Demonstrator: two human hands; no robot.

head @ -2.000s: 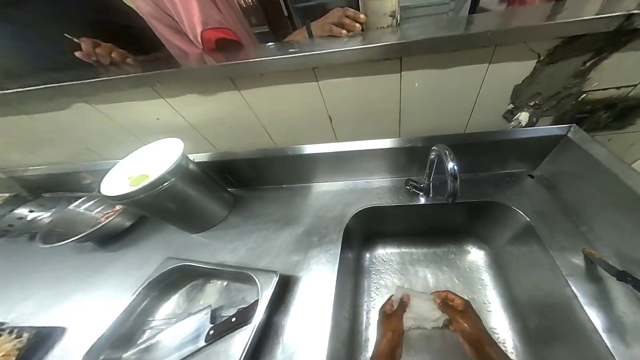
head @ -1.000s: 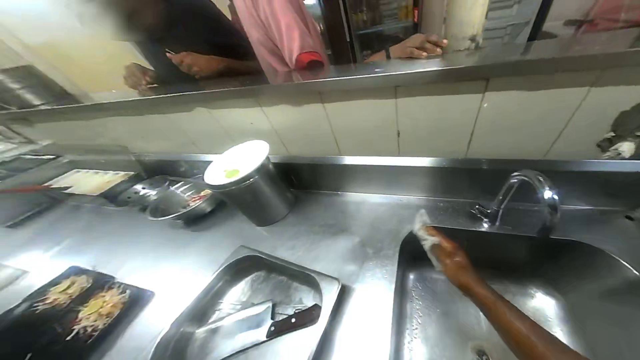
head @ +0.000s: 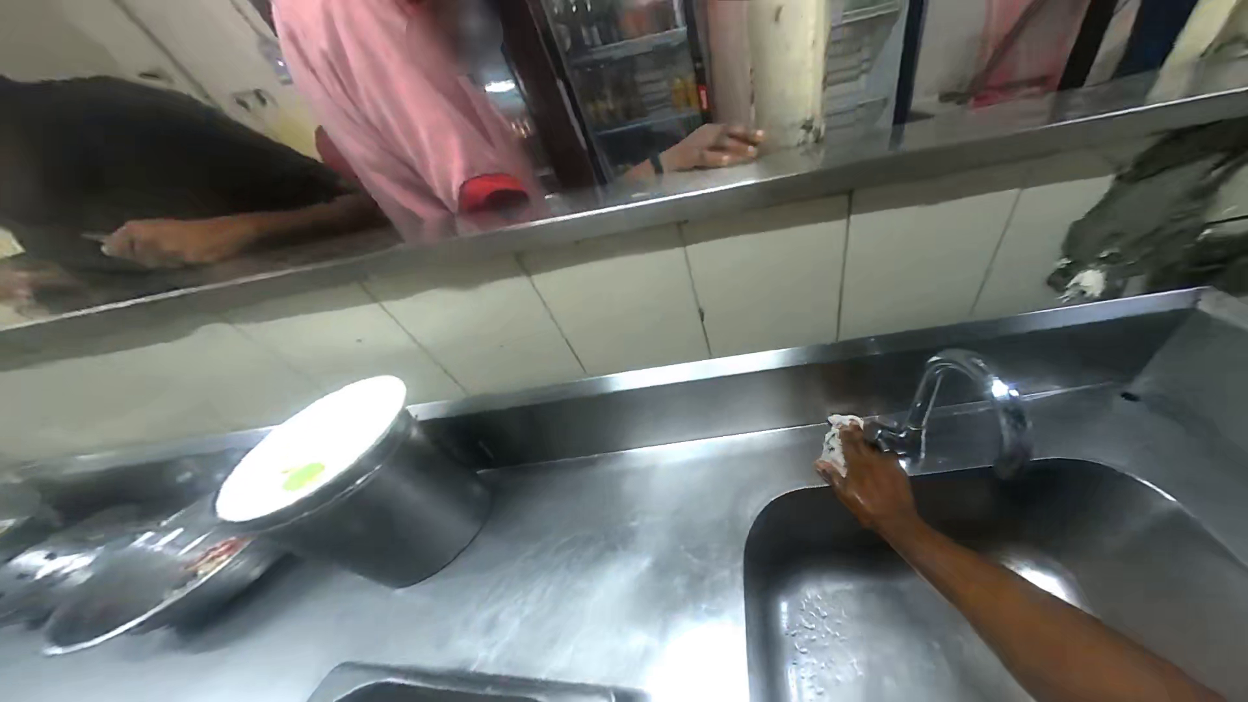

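Observation:
My right hand [head: 868,480] holds a crumpled white cloth [head: 837,441] at the back left corner of the stainless steel sink [head: 848,624]. Right beside the hand stands the chrome gooseneck faucet [head: 975,375], its lever close to my fingers. The cloth is over the steel counter [head: 604,526] just behind the sink's rim. Water drops dot the basin floor. My left hand is out of view.
A tall steel pot [head: 390,507] with a white lid stands on the counter's left, with steel bowls [head: 166,585] beside it. A steel tray [head: 468,682] shows at the bottom edge. Beyond the ledge [head: 604,219] are people; one rests a hand [head: 717,146] on it.
Both hands were in the sink with the cloth two seconds ago; then only my right hand showed, holding it at the sink's left rim. Now it is by the faucet. The left hand has left view.

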